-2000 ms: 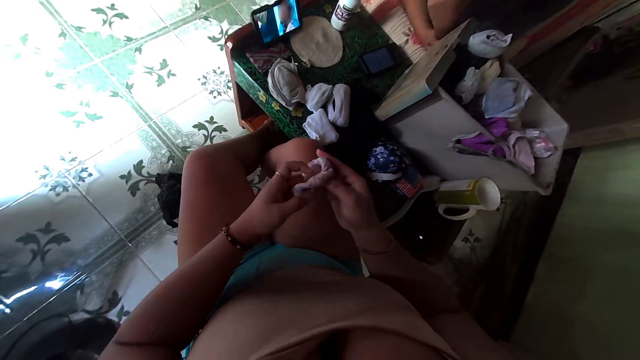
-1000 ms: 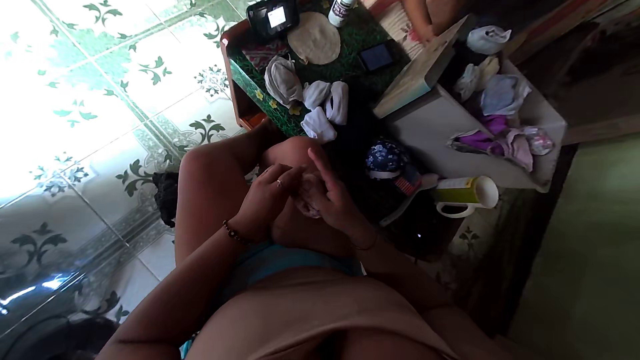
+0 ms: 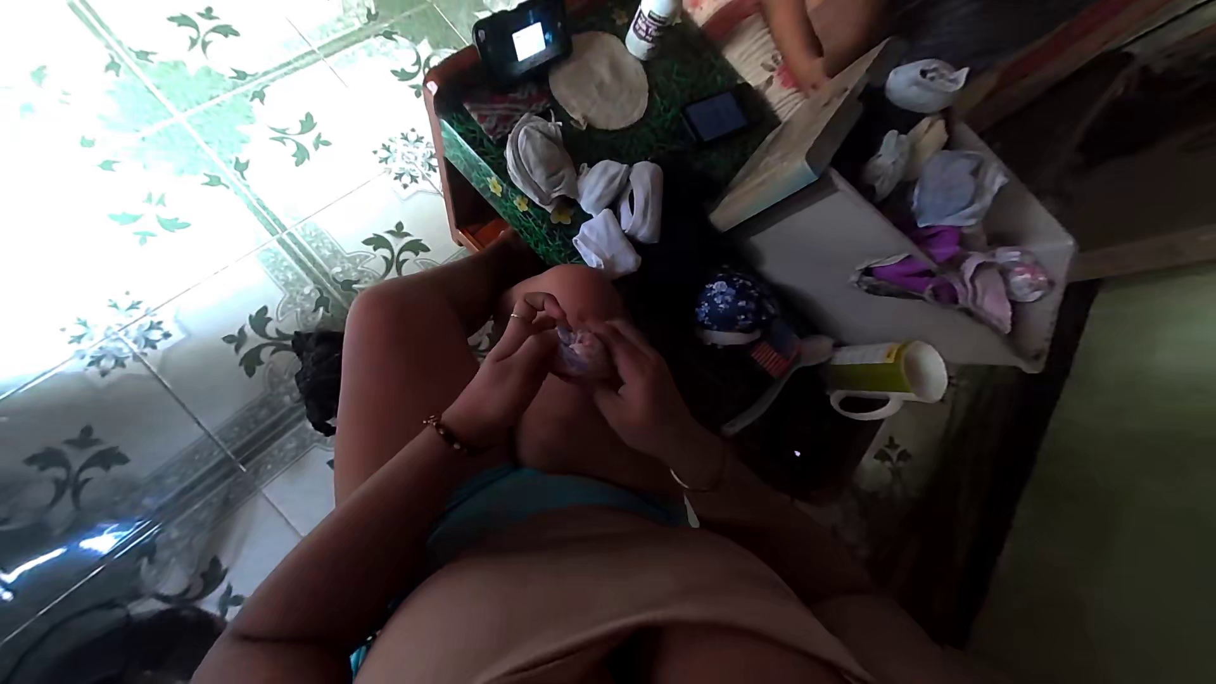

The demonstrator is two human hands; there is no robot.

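Observation:
Between my two hands, above my lap, is a small bundle of pale pinkish-purple cloth [image 3: 584, 356]. My left hand [image 3: 513, 366], with a ring and a beaded bracelet, pinches the bundle's left side with bent fingers. On its right side my right hand [image 3: 646, 385] grips it, a thin bracelet at that wrist. Fingers hide part of the bundle. Beyond my knees, rolled white cloths [image 3: 608, 242] and a larger knotted greyish cloth [image 3: 540, 160] lie on a table with a green grass-patterned cover.
The table also bears a propped phone [image 3: 521, 43], a round beige piece [image 3: 598, 81], a white bottle [image 3: 652, 27] and a dark phone [image 3: 715, 117]. To the right are a grey open box [image 3: 817, 256] with cloths, a blue floral item [image 3: 731, 306] and a mug [image 3: 888, 380]. Another person's hand [image 3: 807, 74] shows at the top.
The bundle, stretched out between my fingers two seconds ago, is now compact. My left fingers have shifted from over my right palm to the bundle's left side.

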